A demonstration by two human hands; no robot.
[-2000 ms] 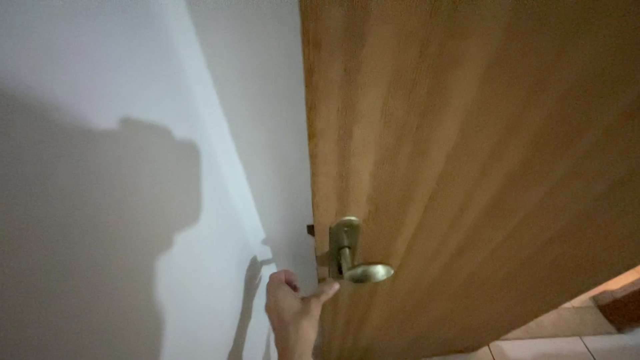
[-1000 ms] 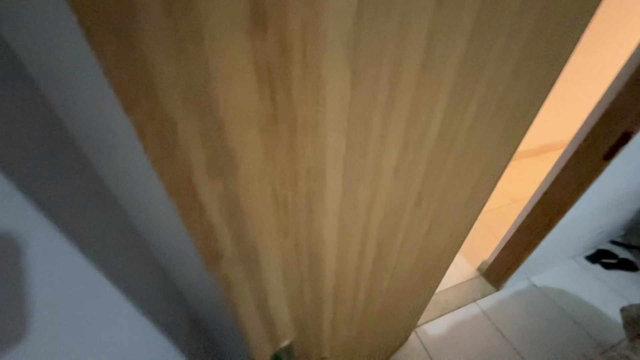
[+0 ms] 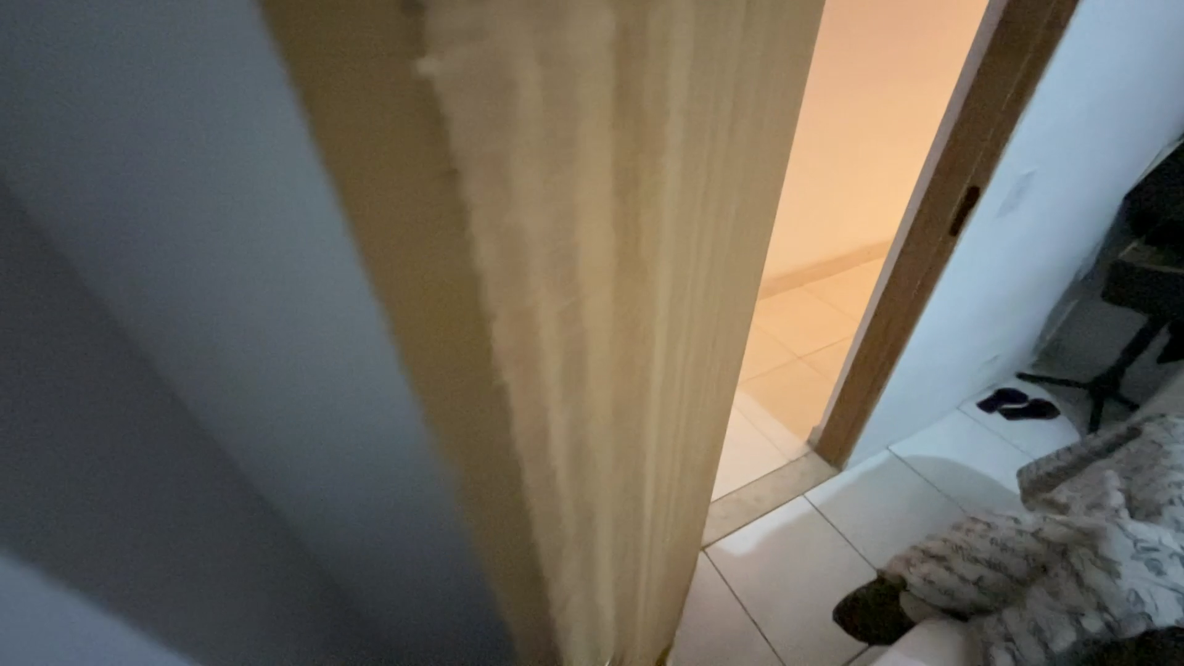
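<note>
A wooden door (image 3: 592, 305) stands partly open and fills the middle of the head view, with its edge toward me. Neither my left hand nor my right hand is in the picture. The door's handle is out of sight; only a small brassy bit shows at the door's foot of the frame. Right of the door is the wooden door frame (image 3: 911, 250) with a dark strike plate (image 3: 964, 211), and a stone threshold (image 3: 772, 495) crosses the doorway.
A white wall (image 3: 231, 277) lies left of the door. Dark flip-flops (image 3: 1017, 404) rest on the tiled floor (image 3: 795, 564) near a black chair base (image 3: 1101, 384). A patterned furry blanket (image 3: 1064, 564) is at the lower right, a dark object (image 3: 874, 610) beside it.
The hand seen by the door handle two seconds ago is out of view. The view has swung right, and the door shows more edge-on, with a wider doorway beside it.
</note>
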